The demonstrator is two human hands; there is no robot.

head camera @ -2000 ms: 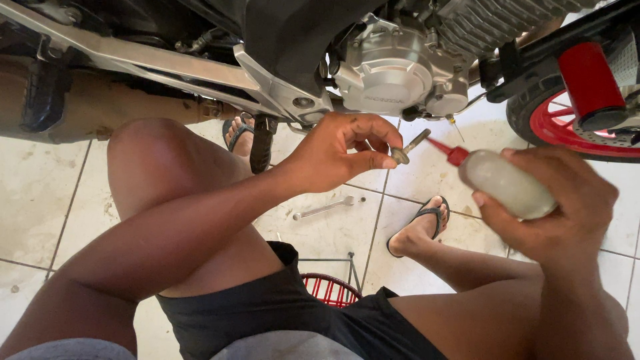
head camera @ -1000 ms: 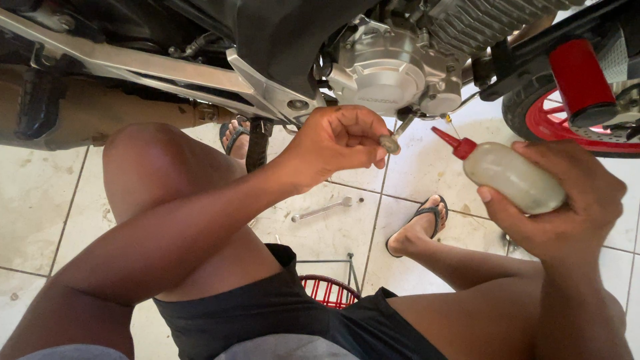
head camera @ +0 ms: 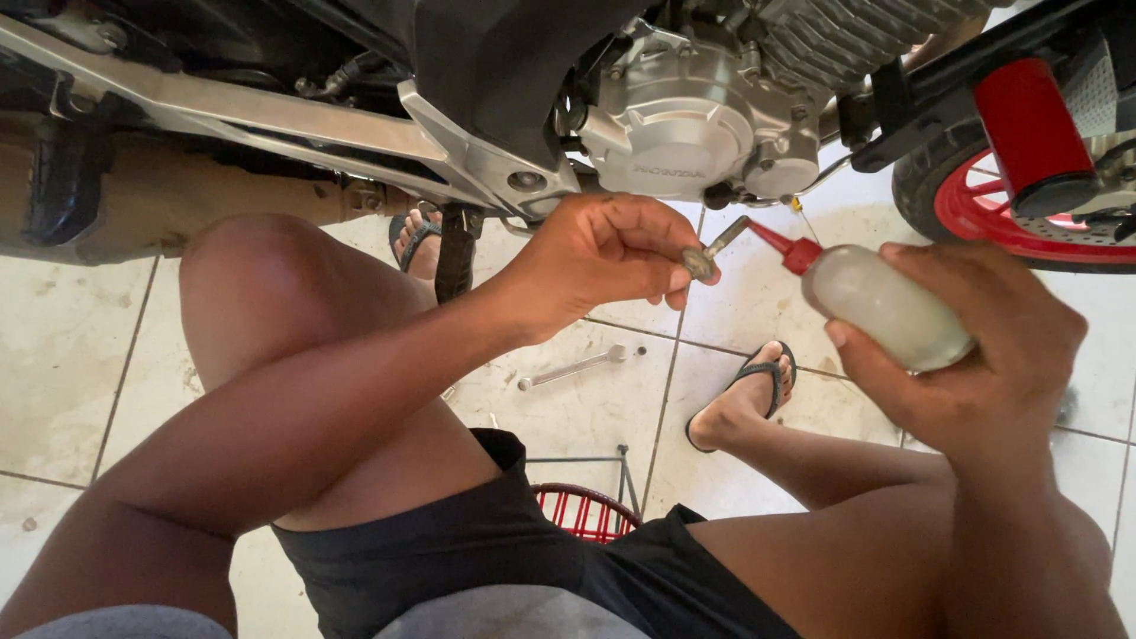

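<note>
My left hand [head camera: 612, 257] pinches the wide head of a metal bolt [head camera: 729, 236] between thumb and fingers, its shank slanting up to the right. In my right hand [head camera: 967, 346] is a clear squeeze bottle [head camera: 887, 306] of pale contents, lying on its side. Its red pointed nozzle [head camera: 777, 240] is at the tip of the shank; whether they touch I cannot tell. Just above both hands is the silver engine cover [head camera: 679, 146] of a Honda motorcycle.
A combination wrench [head camera: 572, 367] lies on the tiled floor near a small dark piece [head camera: 641, 351]. The red-rimmed front wheel [head camera: 976, 195] stands at the right. Between my thighs shows a red corded seat [head camera: 586, 510]. My sandalled foot [head camera: 754, 390] rests on the tiles.
One second ago the nozzle stood a little apart from the bolt; now it is close against the shank's tip. The bolt's shank shows more fully than it did then.
</note>
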